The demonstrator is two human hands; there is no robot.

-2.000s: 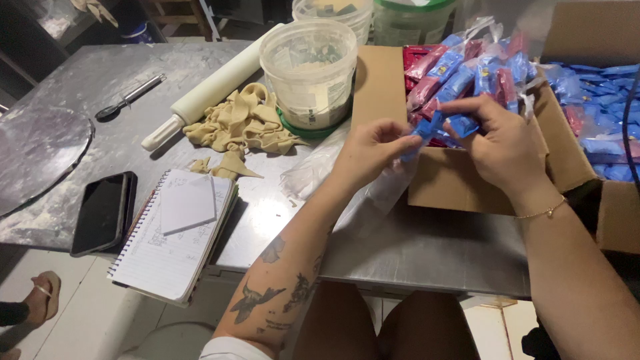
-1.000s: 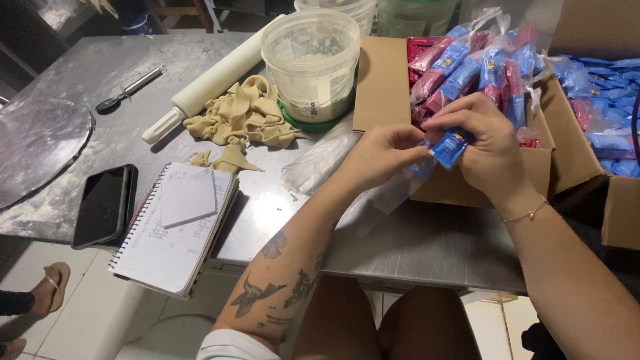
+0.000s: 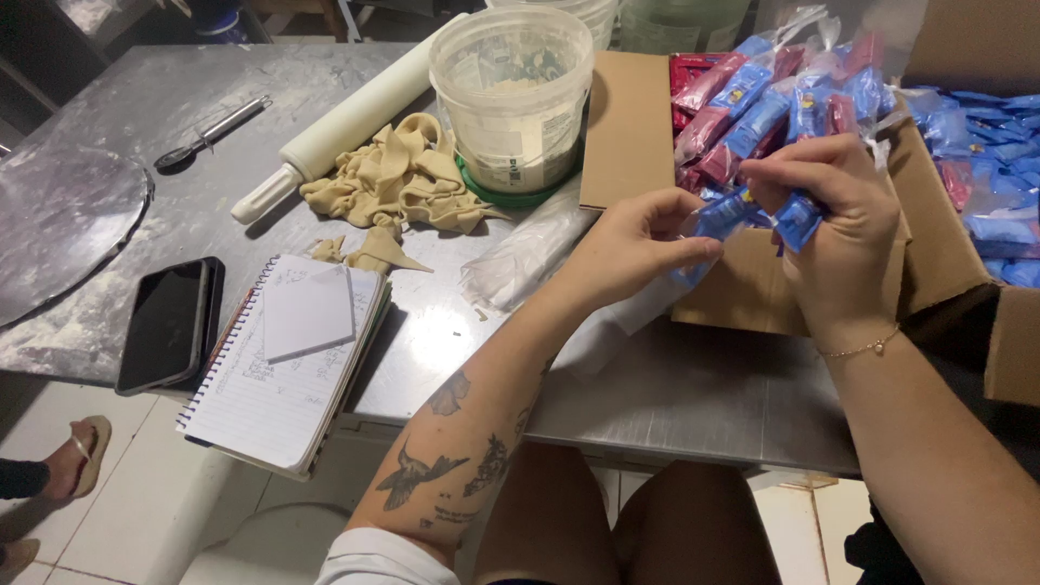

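My left hand [image 3: 650, 244] pinches the mouth of a clear plastic bag [image 3: 630, 317], and a blue sachet [image 3: 725, 213] lies between thumb and fingers at that mouth. Close beside it on the right, my right hand [image 3: 841, 219] has another blue sachet [image 3: 798, 221] held in its curled fingers. Both hands are over the near edge of an open cardboard box [image 3: 630, 130]. Inside that box are red sachets and several knotted clear bags [image 3: 760, 122] of blue and red sachets. A second cardboard box [image 3: 946, 236] at the right holds many loose blue sachets [image 3: 1003, 146].
A lidless plastic tub [image 3: 512, 106] with pale powder stands on the metal table [image 3: 422, 349]. Left of it lie dough scraps [image 3: 390, 179], a rolling pin [image 3: 366, 106], a whisk [image 3: 211, 134], a spiral notebook [image 3: 260, 406] and a phone [image 3: 166, 325]. Another person's foot [image 3: 77, 459] shows on the floor.
My right hand has drawn slightly back from my left, with a blue sachet in its fingers. My left hand stays at the bag's mouth.
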